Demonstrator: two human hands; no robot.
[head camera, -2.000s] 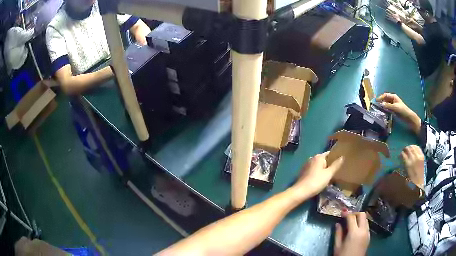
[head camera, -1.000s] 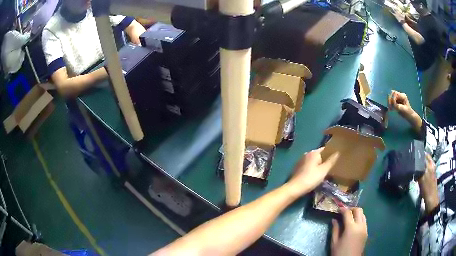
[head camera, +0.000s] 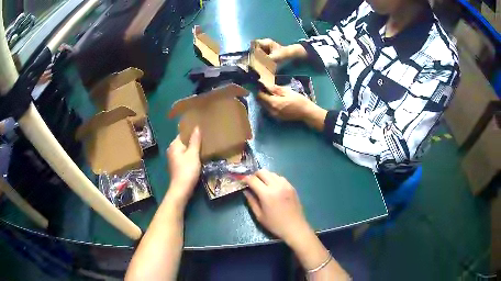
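An open mailer box (head camera: 217, 123) stands on the green bench between my hands, its brown lid upright with rounded ear flaps. Its tray holds bagged parts (head camera: 228, 170) under shiny clear plastic, with a small red spot near my right fingers. My left hand (head camera: 185, 162) holds the box at its left side, thumb against the lid. My right hand (head camera: 269, 200) is at the tray's right front, fingertips on the bagged parts. Whether the fingers pinch the bag is hard to tell. The box's right rear side touches or nears a black box (head camera: 222, 77) behind it.
Two more open boxes (head camera: 115, 145) with bagged contents lie at left, beside a slanting cream pipe (head camera: 71, 170). A co-worker in a patterned shirt (head camera: 384, 82) sits at right, both hands on another open box (head camera: 263, 66). Brown cartons (head camera: 472, 121) stand at far right.
The view has swung right, so the box now shows near the middle and the co-worker more fully. My hands remain at the same box. The co-worker's hands have moved to an open box farther back.
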